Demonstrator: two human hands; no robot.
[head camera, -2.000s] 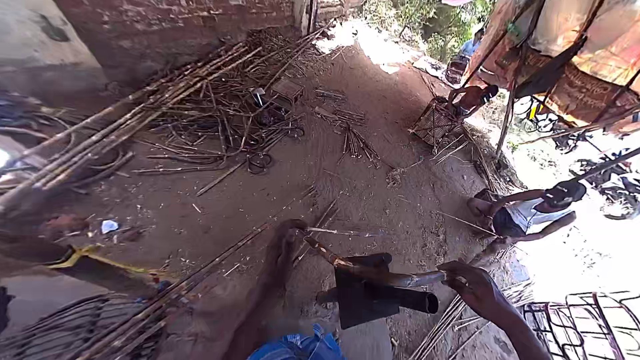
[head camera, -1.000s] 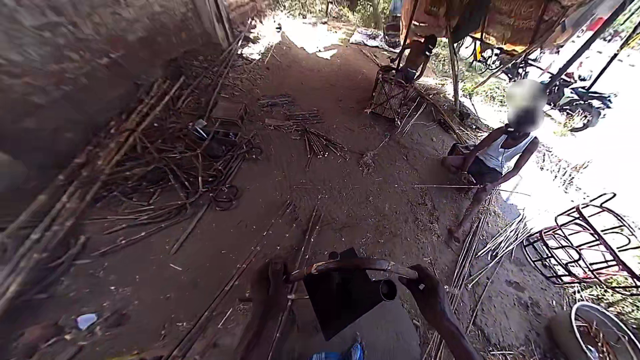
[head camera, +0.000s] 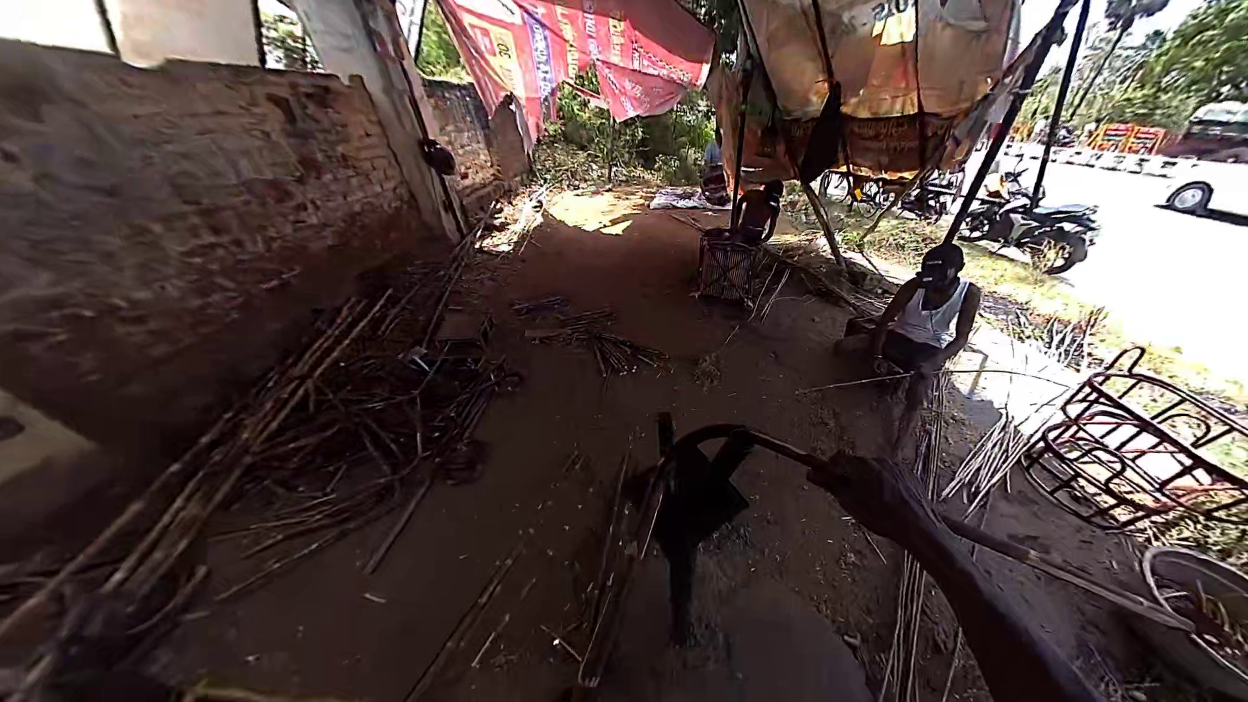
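My right hand (head camera: 863, 487) is closed around a cane rod (head camera: 1053, 565), right of the middle. On its far side from my hand, the rod curves left over a dark metal fixture (head camera: 697, 487) that stands on the ground. A long end of the same rod slants down to the right, towards a round basin. Shadow hides how the curved part sits against the fixture. I cannot make out my left hand anywhere.
Piled canes (head camera: 370, 419) lie by the brick wall (head camera: 292, 175). A seated person (head camera: 931, 312) is at the right, near a bent-cane frame (head camera: 1150, 448) and the basin (head camera: 1170, 595). Another person (head camera: 756, 214) is behind a cane basket (head camera: 726, 268). Loose canes (head camera: 912, 604) lie close to my right arm.
Both hands held the curved rod at the fixture before; now only my right hand shows on it. The view has tilted up.
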